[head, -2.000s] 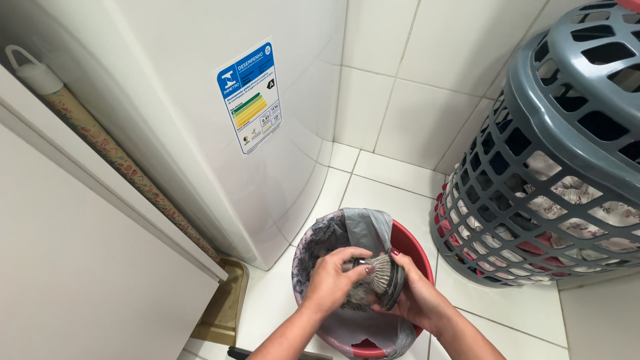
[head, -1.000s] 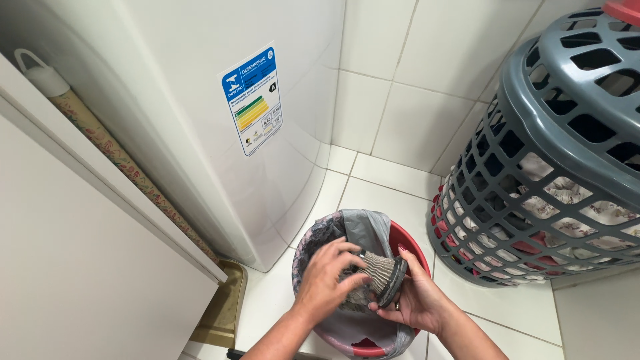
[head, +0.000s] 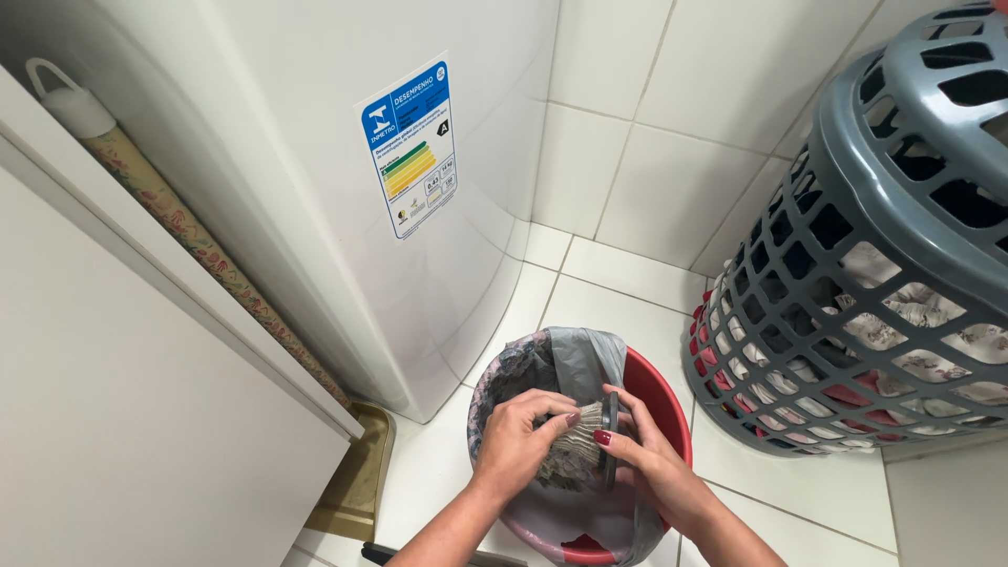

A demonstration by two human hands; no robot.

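Over a red plastic bin (head: 665, 394) lined with a grey plastic bag (head: 587, 358), my right hand (head: 657, 465) grips the dark round rim of a dusty pleated filter (head: 587, 429), which lies on its side with the rim toward the right. My left hand (head: 524, 441) has its thumb and fingertips on the pleats at the filter's left. Grey lint or dust shows below the pleats and in the bag; I cannot tell how much of it clings to the filter.
A white appliance (head: 315, 197) with an energy label (head: 409, 150) stands behind the bin. At right is a grey laundry basket (head: 874, 197) holding clothes. On the left are a white panel (head: 142, 354), a patterned pole (head: 205, 252) and a gold-coloured tray (head: 354, 480). A dark handle (head: 378, 553) lies at the bottom edge.
The filter has turned so that its dark rim now stands nearly upright, edge-on to the view. My left fingers have shifted along the pleats; my right hand still holds the rim.
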